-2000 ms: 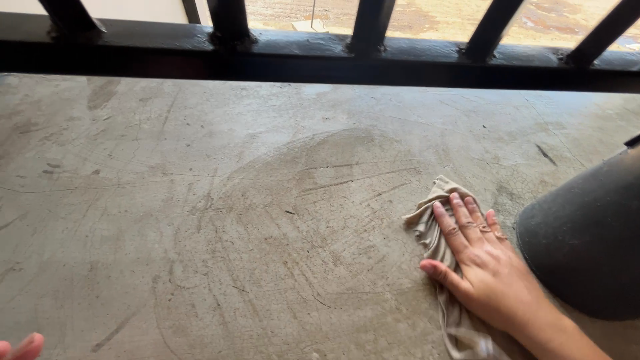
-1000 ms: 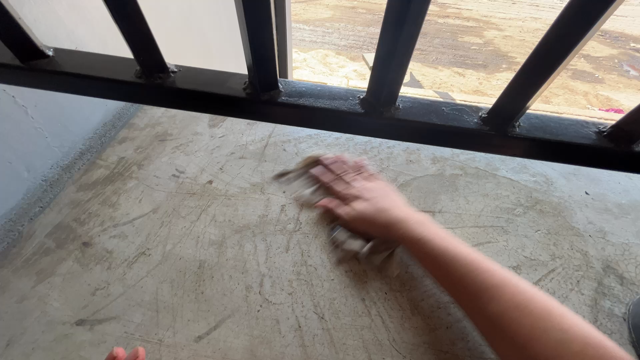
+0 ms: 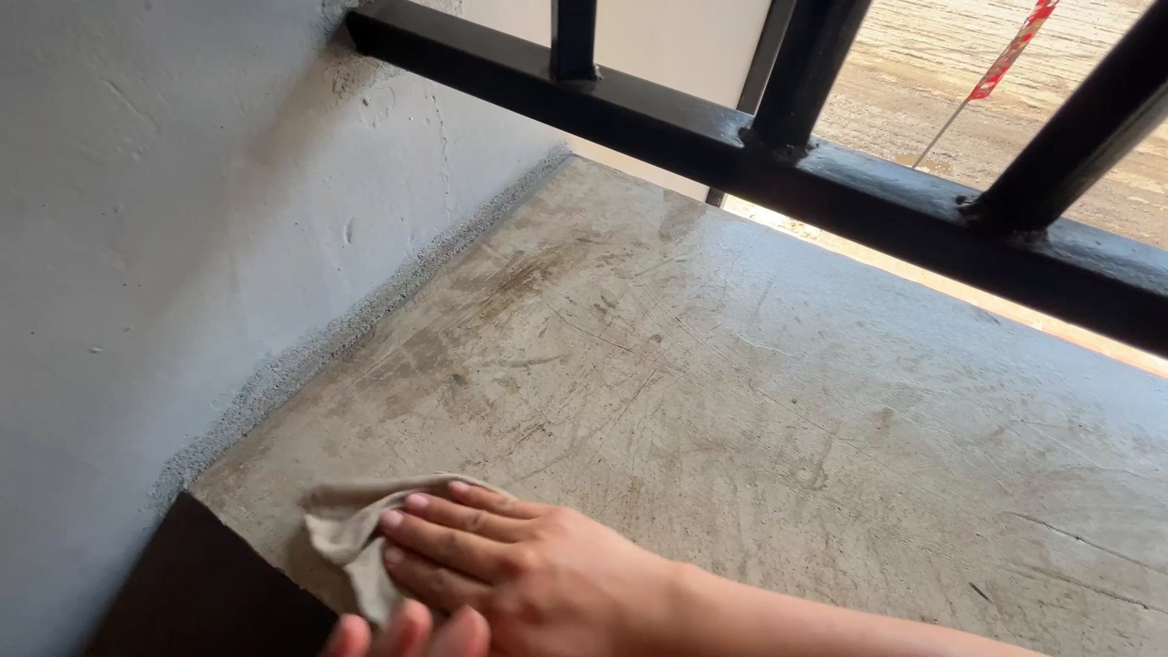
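Observation:
My right hand (image 3: pixel 511 557) presses a crumpled beige-grey cloth (image 3: pixel 351 525) flat against the concrete ledge (image 3: pixel 730 411), close to its near left corner. The cloth sticks out past the fingertips toward the wall and hangs toward the ledge's near edge. Only the fingertips of my left hand (image 3: pixel 415 634) show at the bottom edge of the view, just below the right hand and the cloth; whether they touch the cloth is unclear. Scratches and brown stains mark the concrete beyond the cloth.
A grey-white plastered wall (image 3: pixel 219 228) borders the ledge on the left, with a rough seam at its foot. A black metal railing (image 3: pixel 639 119) crosses above the far side. Outside are bare ground (image 3: pixel 876 100) and a red-patterned strip (image 3: pixel 1013 55) on a thin stick.
My right hand has wiped leftward along the ledge with the cloth, from beside the black bucket-like container to near the wall. The view has swung left, and that container is out of sight.

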